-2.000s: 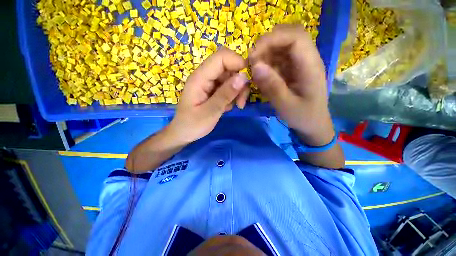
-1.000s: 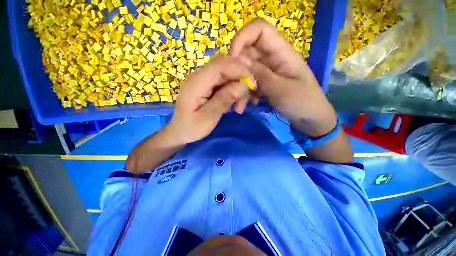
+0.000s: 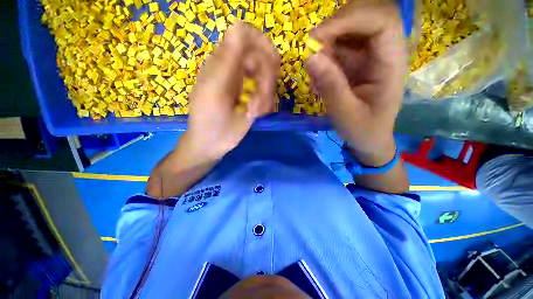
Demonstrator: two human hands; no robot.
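Many small yellow square components (image 3: 134, 82) lie spread over the floor of a large blue plastic tray (image 3: 44, 99). My left hand (image 3: 225, 93) is over the tray's near edge, blurred, its fingers curled around a few yellow pieces (image 3: 248, 93) that show between fingers and palm. My right hand (image 3: 365, 76), with a blue wristband (image 3: 377, 168), is over the tray's right part, apart from the left. One yellow component (image 3: 314, 45) is between its thumb and index fingertip. Its other fingers are curled, and its upper edge is near the frame's top.
A clear plastic bag (image 3: 461, 70) with similar yellow parts lies right of the tray on a dark green surface (image 3: 461, 120). Below are a red stool (image 3: 435, 163), another person's grey-clad part (image 3: 508, 178) and a blue floor with yellow lines (image 3: 125, 157).
My hands, together around a yellow piece a second ago, have moved apart. The left has turned fingers upward, showing yellow pieces. The right has moved up and right, with one piece at its fingertips.
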